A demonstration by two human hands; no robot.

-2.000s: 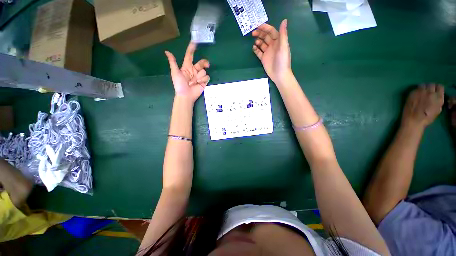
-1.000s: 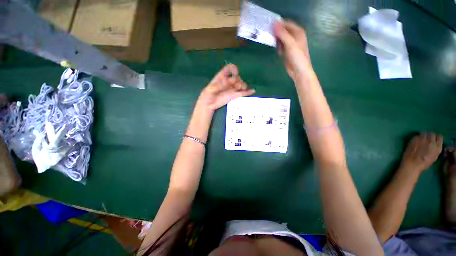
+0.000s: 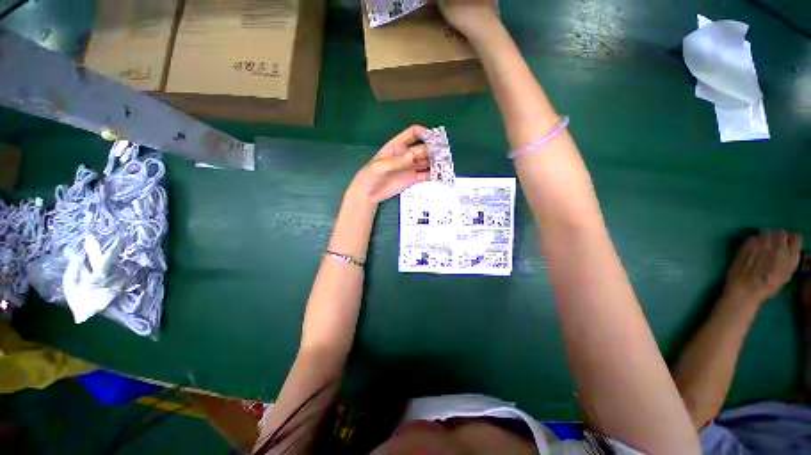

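Observation:
My left hand has a small printed product label on its fingertips, just above the flat sheet. A white label sheet with four printed blocks lies flat in front of me. My right hand is at the top edge, partly cut off, over a brown carton. Another printed label piece lies at the carton's top beside my right fingers; whether they grip it cannot be told.
Closed brown cartons stand at the far left. A grey metal bar juts in from the left above bagged cables. Curled white backing paper lies at the far right. Another person's hand rests at right; a yellow sleeve shows at left.
My right hand has moved up and left with the printed piece, to the carton. A small label now shows on my left fingertips. The cartons and backing paper appear further right in view.

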